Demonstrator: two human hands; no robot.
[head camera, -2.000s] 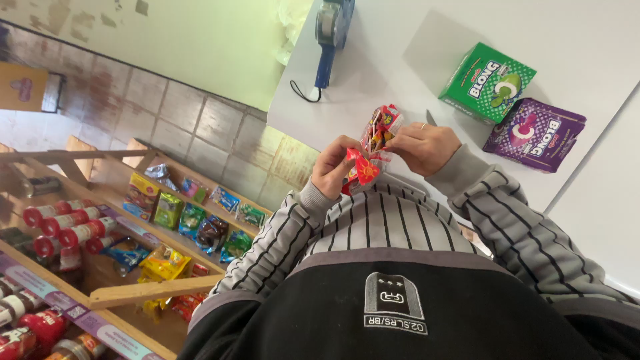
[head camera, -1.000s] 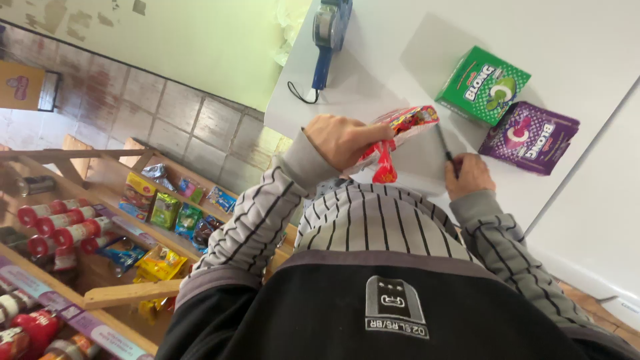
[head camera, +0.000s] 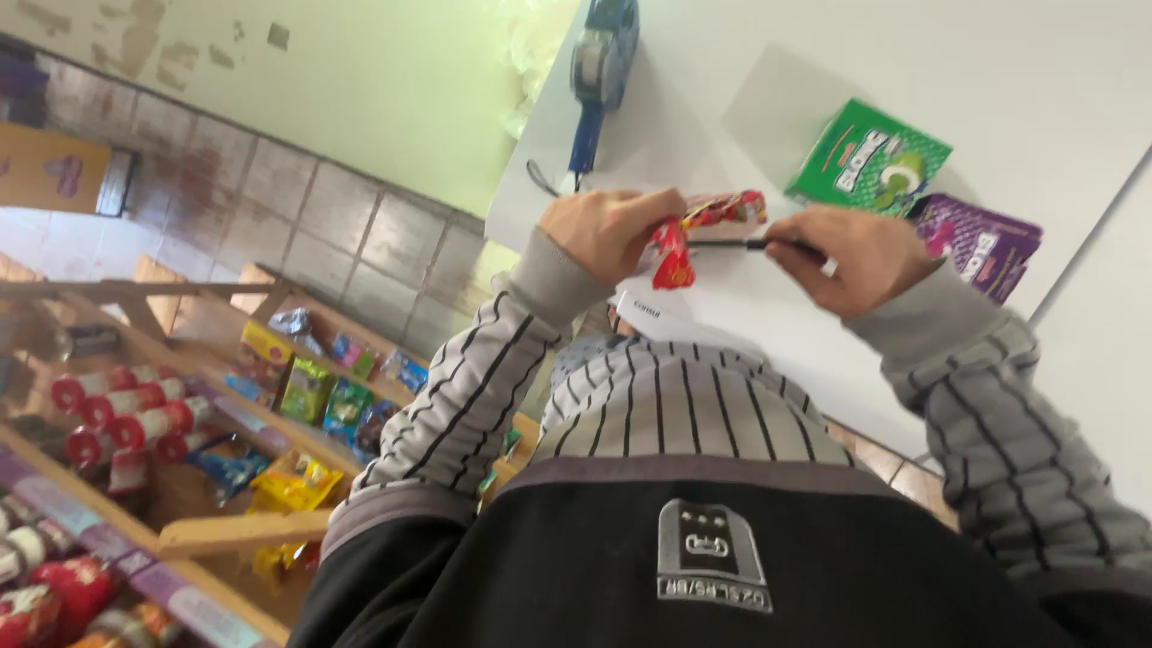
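Observation:
My left hand (head camera: 616, 234) grips a red plastic candy packet (head camera: 673, 256) by its gathered end, above the near edge of a white surface (head camera: 693, 117). My right hand (head camera: 850, 256) is closed round the dark handle of a knife (head camera: 729, 244). Its thin blade points left and reaches the packet beside my left fingers; whether it touches the plastic cannot be told. A green Blong gum box (head camera: 868, 162) lies beyond my right hand, with a purple Blong box (head camera: 981, 243) partly behind that hand. At the far left of the white surface lies a blue label gun (head camera: 603, 81).
Wooden shelves (head camera: 243, 526) at lower left hold bagged sweets (head camera: 306, 391) and red-lidded containers (head camera: 148, 418). A yellow box (head camera: 54, 171) is on the tiled floor (head camera: 306, 216). A pale green wall panel (head camera: 387, 90) adjoins the white surface.
Two seconds ago both hands were on the packet. One second ago my right hand held the knife upright at the right; now the blade lies across to the packet.

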